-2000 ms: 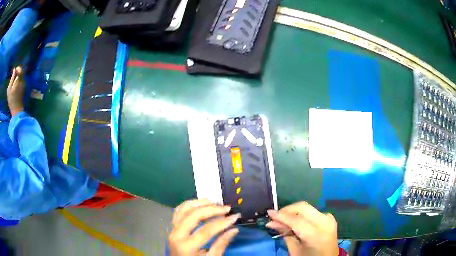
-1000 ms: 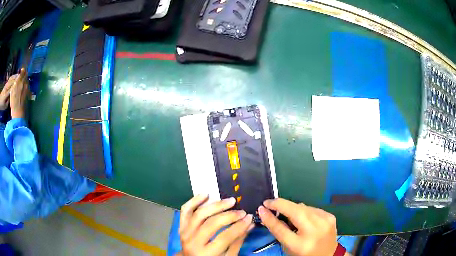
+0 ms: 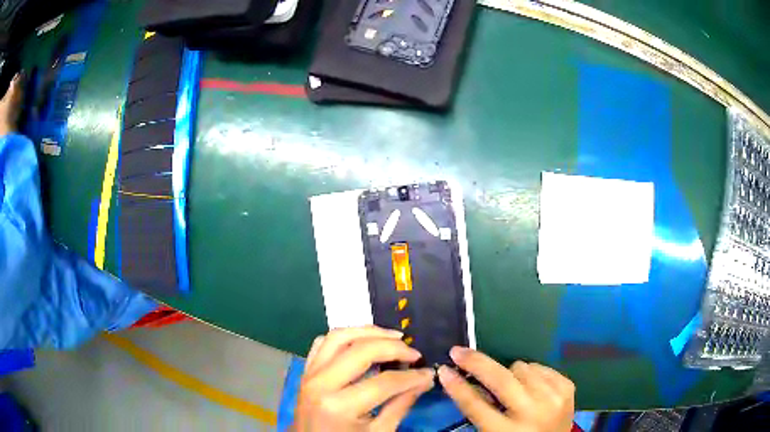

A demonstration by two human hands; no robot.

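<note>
A black phone mid-frame (image 3: 432, 295) lies upright in front of me on a white pad (image 3: 340, 261). It has two pale slanted strips near its top and an orange flex cable (image 3: 402, 267) in its middle. My left hand (image 3: 359, 380) is over the frame's lower left end, fingertips at the bottom edge. My right hand (image 3: 507, 392) is at the lower right end, thumb and index fingertips close to the left fingertips. A tiny dark part seems to be between the fingertips, mostly hidden. A thin dark tool shows faintly by my right hand.
A white card (image 3: 596, 229) lies on blue film (image 3: 623, 110) at right. A blister tray (image 3: 743, 253) is far right. Black foam pads (image 3: 384, 86) with another phone frame stand at the top. A black strip (image 3: 150, 169) is left. A person's blue sleeve (image 3: 51, 270) is far left.
My fingertips have closed in together at the frame's bottom end. The view has shifted slightly. The neighbouring person's hand has moved up toward the left edge.
</note>
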